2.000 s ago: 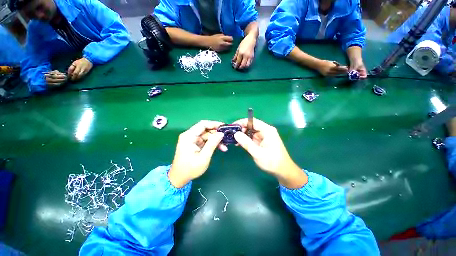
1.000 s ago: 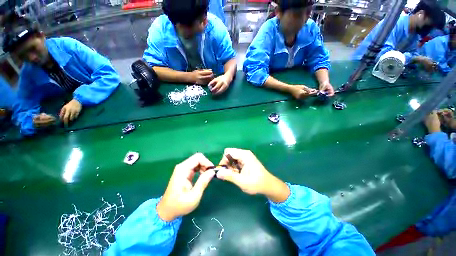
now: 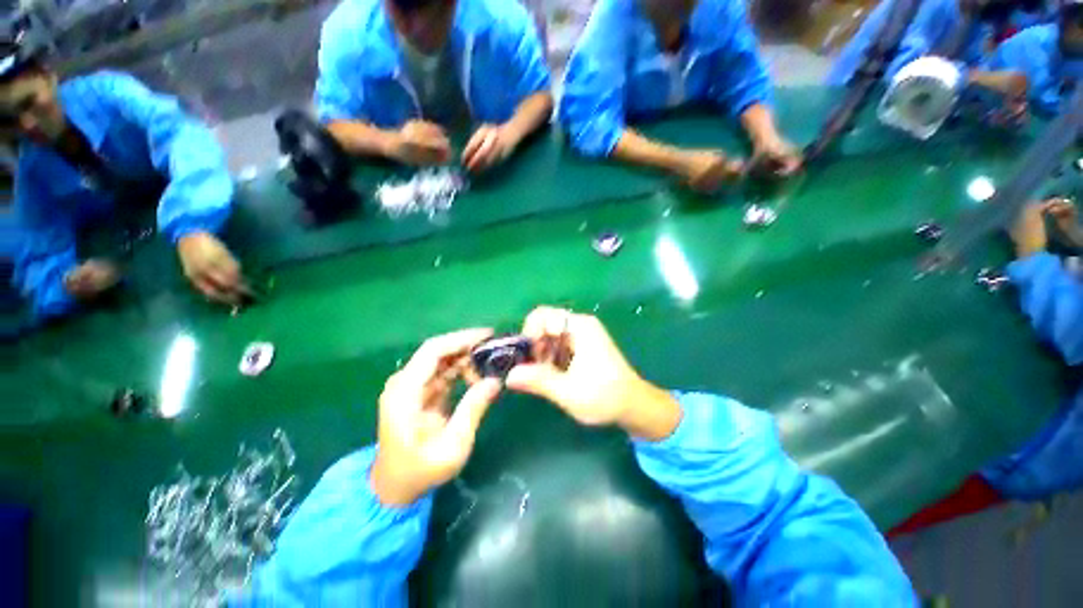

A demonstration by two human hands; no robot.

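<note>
A small dark camera unit with a round centre (image 3: 502, 356) is held up between my two hands, in the middle of the view. My left hand (image 3: 430, 418) grips its left side with thumb and fingers. My right hand (image 3: 584, 374) grips its right side. The tweezers cannot be made out in my right hand; the frame is blurred. A tangled pile of thin white wires (image 3: 220, 517) lies at the lower left, and loose strands (image 3: 520, 496) lie in front of me, partly beside my left sleeve.
Part-built units lie along the green belt, one pale (image 3: 255, 358), one dark (image 3: 127, 403), others farther off (image 3: 607, 244). People in blue smocks sit across, near a black fan (image 3: 314, 164), a white fan (image 3: 920, 97) and another wire pile (image 3: 419, 192). Metal posts stand at right.
The camera unit has tilted so its round centre shows again. The view has shifted, and the belt units appear farther left. The person at far left has moved a hand toward the belt.
</note>
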